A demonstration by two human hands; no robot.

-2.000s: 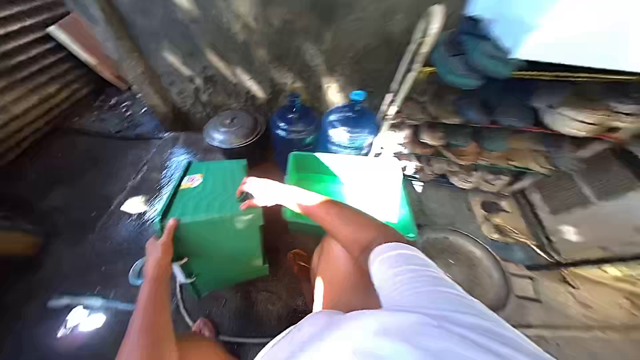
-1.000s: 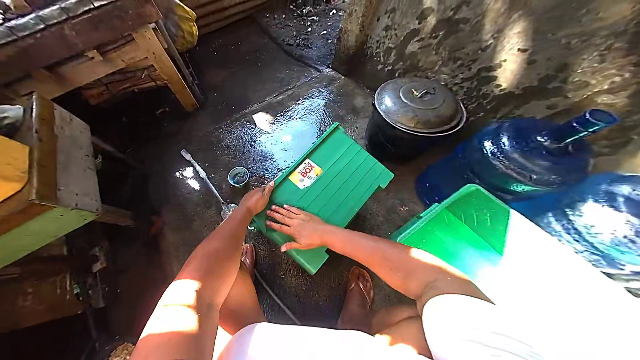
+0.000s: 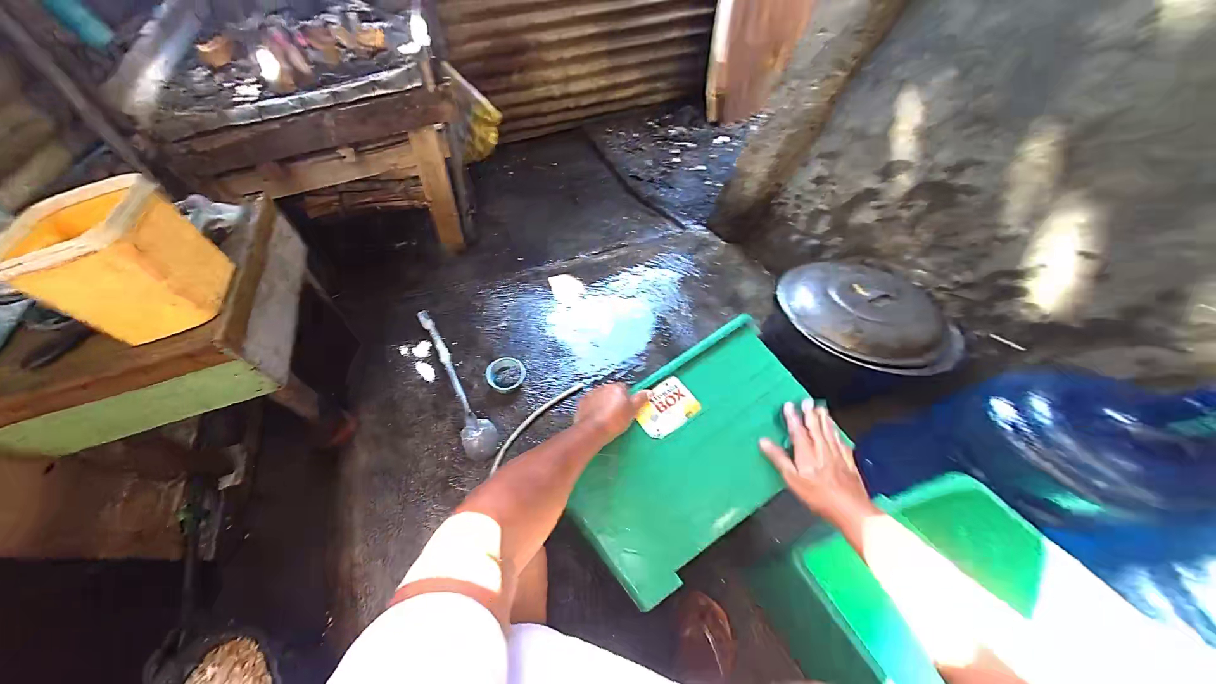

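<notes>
A dark green plastic box (image 3: 703, 465) with a paper label stands tilted on the wet floor before me. My left hand (image 3: 610, 410) grips its rim beside the label. Flat on its side, fingers spread, lies my right hand (image 3: 815, 454). A lighter green plastic bin (image 3: 978, 541) is under my right forearm. Left of the box a long-handled brush (image 3: 454, 385) lies on the floor near a small round bowl (image 3: 505, 374), and a thin hose (image 3: 532, 418) runs behind my left forearm.
A lidded metal pot (image 3: 864, 313) and large blue water bottles (image 3: 1073, 446) stand at the right by the concrete wall. At the left, a yellow container (image 3: 142, 266) sits on a wooden table (image 3: 142, 389). A wooden stand (image 3: 313, 142) holds ash and debris.
My right hand has moved from near my left hand to the box's right side. The view has swung left, bringing the wooden table and stand into sight.
</notes>
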